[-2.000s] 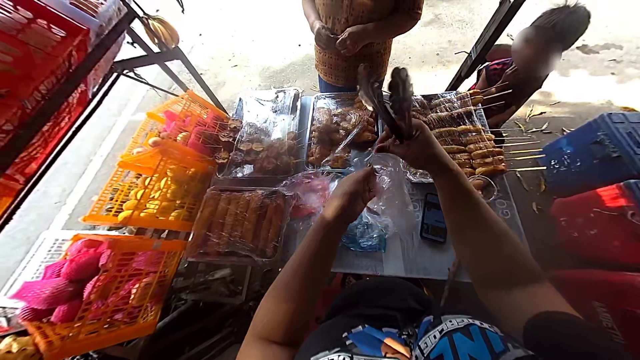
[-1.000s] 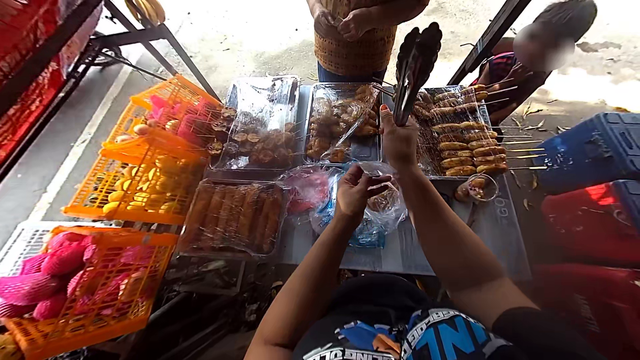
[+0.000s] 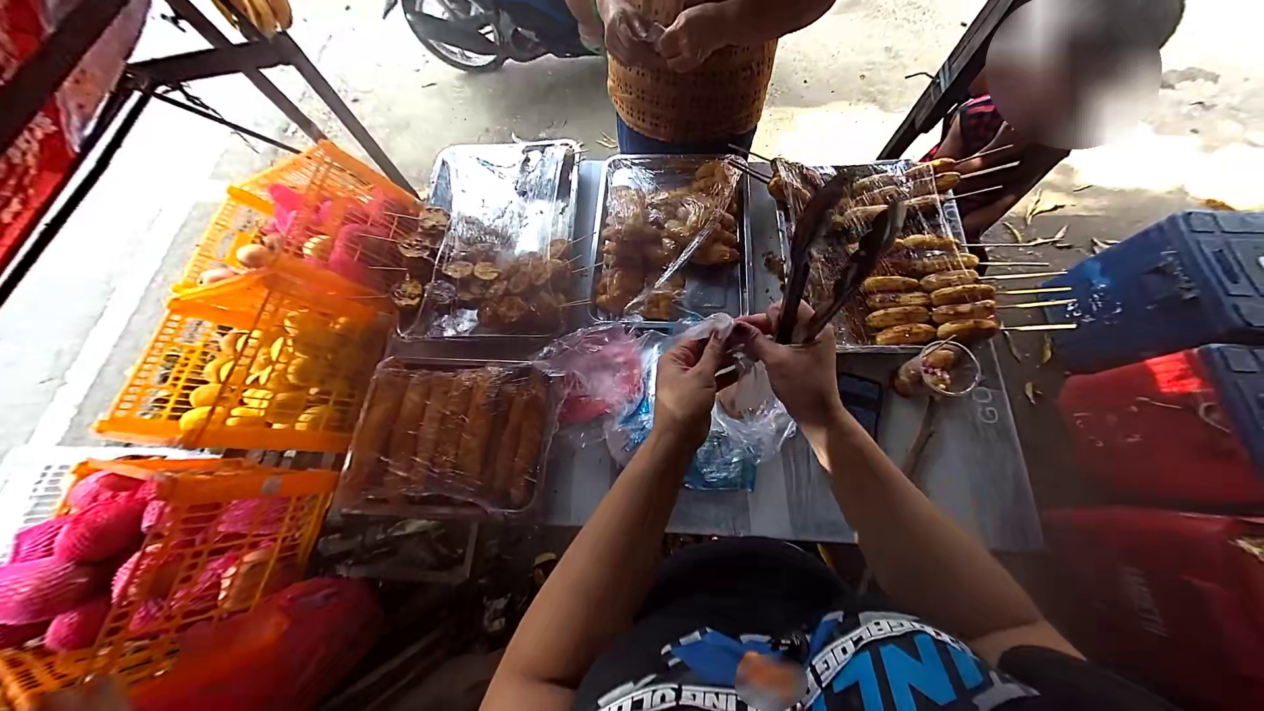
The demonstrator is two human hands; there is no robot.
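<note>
My left hand pinches the edge of a clear plastic bag between thumb and fingers. My right hand grips dark metal tongs, which point up and away from me, and its fingers meet the bag's edge beside my left hand. Below and left of my hands lie blue plastic bags and a pink plastic bag. Beyond the tongs, a tray of skewered bananas is partly covered with plastic film. A metal tray of fried food sits under film at the middle.
Film-covered trays hold fried rolls and sliced skewered food. A cup and a phone lie at the right. Orange crates stand left, blue and red coolers right. A person stands across the table; another person is at the upper right.
My left hand has gone from open beside the right wrist to pinching the bag. My right hand, with the tongs, has come down and closer to it.
</note>
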